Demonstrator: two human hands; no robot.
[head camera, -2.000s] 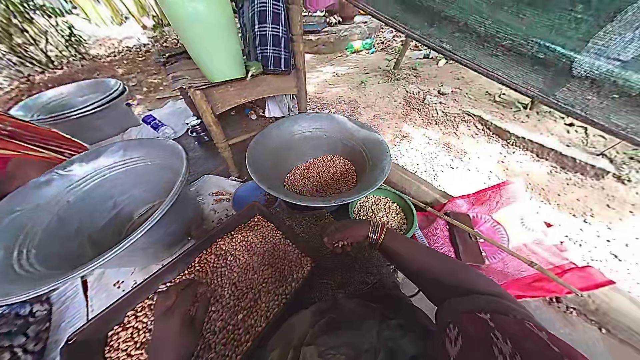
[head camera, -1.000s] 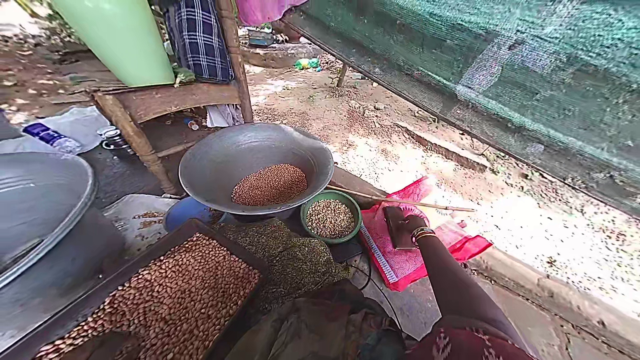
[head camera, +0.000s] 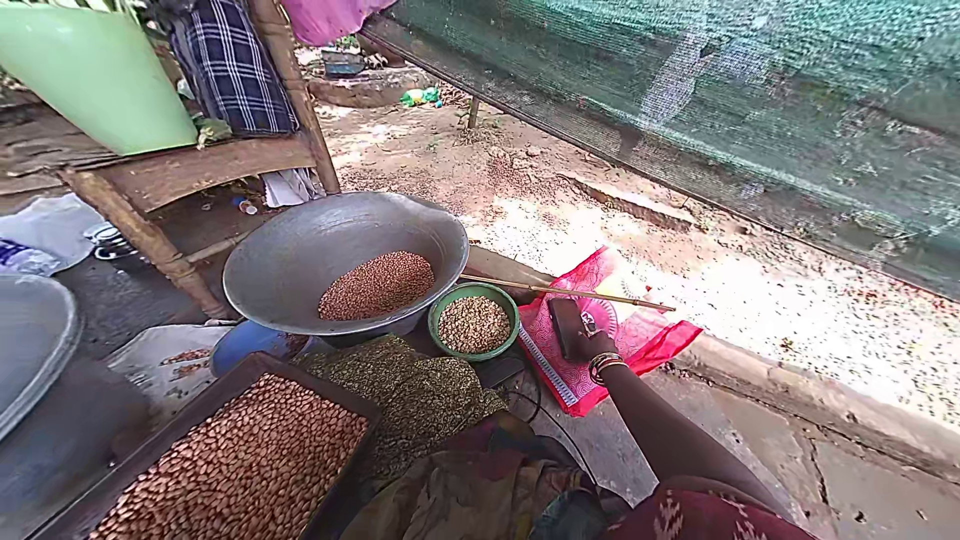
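Observation:
My right hand (head camera: 594, 345), with bangles at the wrist, rests on the near end of a dark phone-like slab (head camera: 568, 328); whether the fingers grip it is unclear. The slab lies on a pink and white patterned plastic sheet (head camera: 544, 341). Left of it stands a green bowl (head camera: 474, 324) of pale nuts or seeds. A wide metal basin (head camera: 285, 259) behind holds a heap of reddish-brown peanuts (head camera: 379, 285). At lower left, a dark rectangular tray (head camera: 358, 401) is full of peanuts (head camera: 247, 457). My left hand is out of view.
A thin stick (head camera: 577, 292) crosses behind the green bowl and over the sheet. Part of a blue container (head camera: 255, 346) shows under the basin. Large metal tubs (head camera: 34, 337) stand at left. Behind are a wooden chair (head camera: 210, 169) with a green pot (head camera: 105, 82), and green netting (head camera: 675, 97).
My right hand has moved from beside the green bowl to the dark slab on the pink sheet. My left hand, earlier on the peanuts in the tray, has left the view. The view has swung right.

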